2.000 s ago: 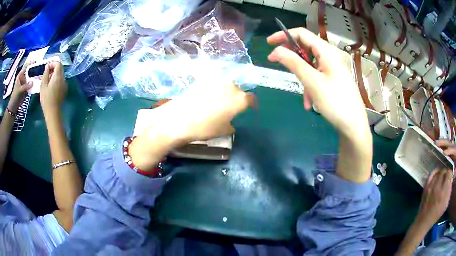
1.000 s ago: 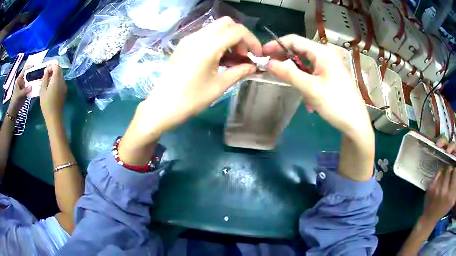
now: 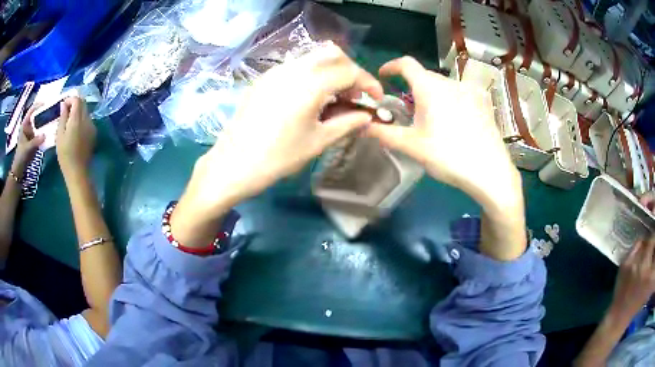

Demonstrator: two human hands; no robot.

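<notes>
A cream housing (image 3: 363,183) is held up above the dark-green bench in front of me, its open side partly showing. It is tilted, with a corner towards me, and slightly blurred. My left hand (image 3: 287,115) grips its upper end with fingers and thumb. My right hand (image 3: 449,129) is at the same end, thumb and fingers around a small white round piece (image 3: 385,114). A bit of red shows behind the right fingers; what it belongs to is mostly hidden.
Clear plastic bags (image 3: 208,100) lie at the upper left beside a blue bin (image 3: 54,46). Strapped housings (image 3: 528,107) stand in rows at the upper right. White discs (image 3: 544,242) lie near my right sleeve. Neighbours' hands hold a pale panel (image 3: 50,118) and a cream housing (image 3: 614,218).
The housing was low under my left hand, then came up between both hands; it has since turned so a corner points at me. The thin dark tool tip by my right hand no longer shows.
</notes>
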